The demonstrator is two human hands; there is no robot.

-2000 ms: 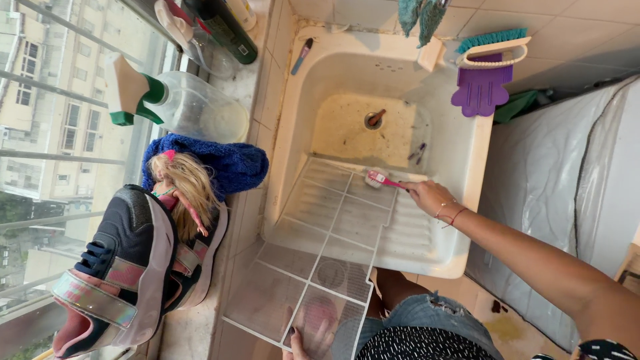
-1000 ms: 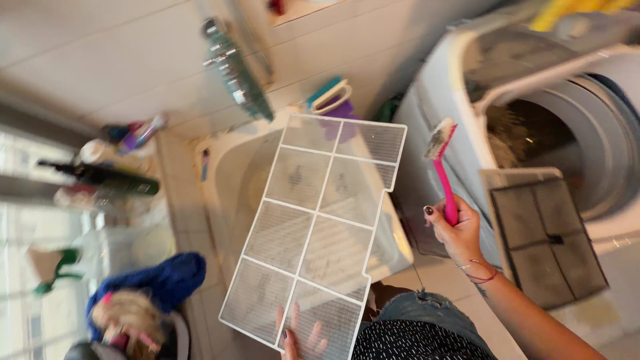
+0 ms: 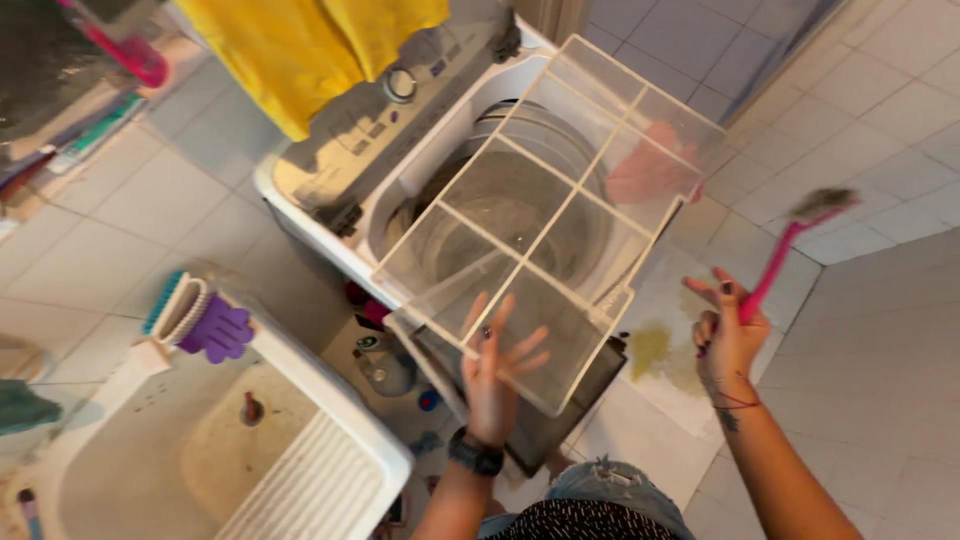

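Observation:
My left hand (image 3: 499, 367) holds a white-framed mesh filter panel (image 3: 551, 221) by its near edge, thumb above and fingers spread behind the mesh. The panel is tilted over the open top of a washing machine (image 3: 315, 180), whose metal drum (image 3: 517, 202) shows through it. A pink-handled brush (image 3: 776, 259) with dirty bristles is in my right hand (image 3: 727, 337), at the right, apart from the panel. A second, darker filter panel (image 3: 555, 420) lies partly hidden under the first, near the machine's front edge.
A laundry sink (image 3: 262, 442) with a ribbed slope stands at lower left, with a teal scrub brush (image 3: 166, 304) and a purple dustpan-like piece (image 3: 217, 328) on its rim. Yellow cloth (image 3: 315, 52) hangs over the machine's panel. Bottles (image 3: 386, 367) stand on the floor between.
The view has swung right from the sink to the washing machine. The brush was on the panel over the sink, then lifted off; the panel has moved from the sink to above the machine.

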